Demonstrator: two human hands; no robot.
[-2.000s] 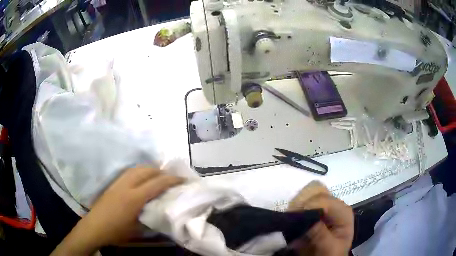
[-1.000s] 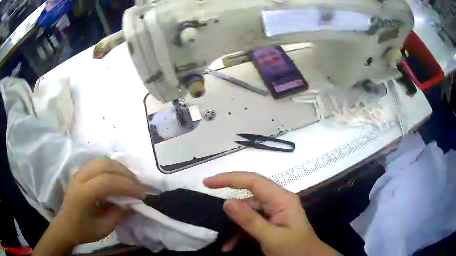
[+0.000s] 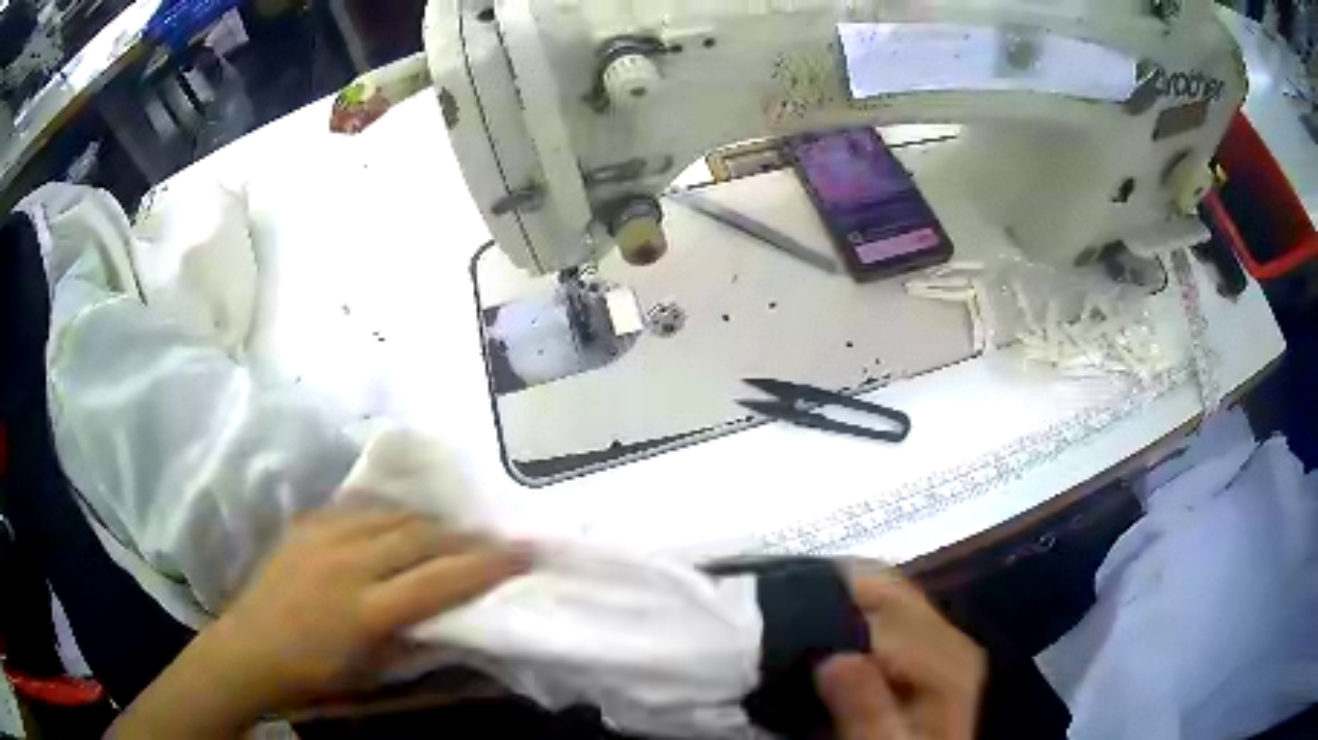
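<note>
White lining fabric (image 3: 607, 622) stretches between my hands at the table's front edge, with more of it in folds at the left. A dark piece of the garment (image 3: 798, 625) shows at its right end. My left hand (image 3: 340, 600) lies on the lining and grips it, fingers partly hidden in the cloth. My right hand (image 3: 911, 658) holds the dark piece between thumb and fingers. Black thread snips (image 3: 831, 411) lie on the table in front of the machine bed, touched by neither hand.
The sewing machine (image 3: 651, 87) stands behind, its needle area left of centre. A phone (image 3: 872, 203) and a thin grey rod (image 3: 759, 231) lie under its arm. Pale strips (image 3: 1077, 325) lie at the right. A red basket (image 3: 1258, 195) is far right, and white cloth (image 3: 1214, 578) hangs below it.
One second ago more dark cloth showed between my hands; now white lining covers most of that span. My right hand has moved right and closed on the dark end. The view has shifted.
</note>
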